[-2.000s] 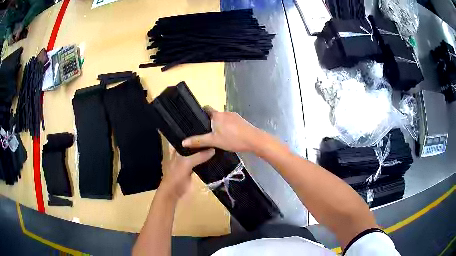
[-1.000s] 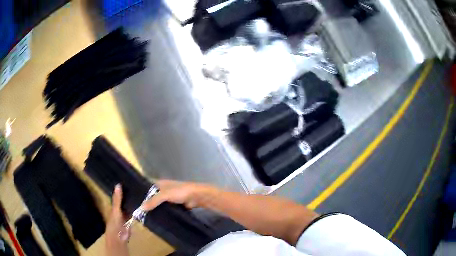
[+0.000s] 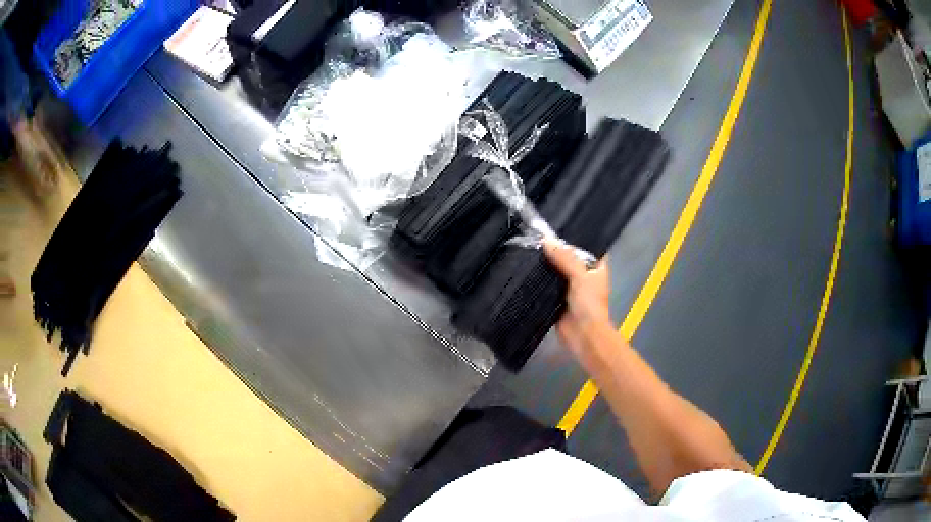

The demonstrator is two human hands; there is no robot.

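My right hand (image 3: 584,291) grips a tied bundle of black strips (image 3: 613,184) at its pale tie, at the near right edge of the metal surface. The bundle is slightly blurred and lies against other tied bundles (image 3: 449,209), which have a clear, whitish tie around them. I cannot tell whether the held bundle rests on the metal. My left hand is not in view.
A crumpled clear plastic bag heap (image 3: 398,122) lies beyond the bundles. A scale (image 3: 602,31) stands at the far edge. Loose strips (image 3: 102,245) and set-aside stacks (image 3: 123,469) are at left. A blue bin (image 3: 92,51) and another person's hand (image 3: 39,153) show at upper left.
The view has swung right. The tied bundle has moved from the tan table to the bundles on the metal surface. My left hand has let go of it and left the picture.
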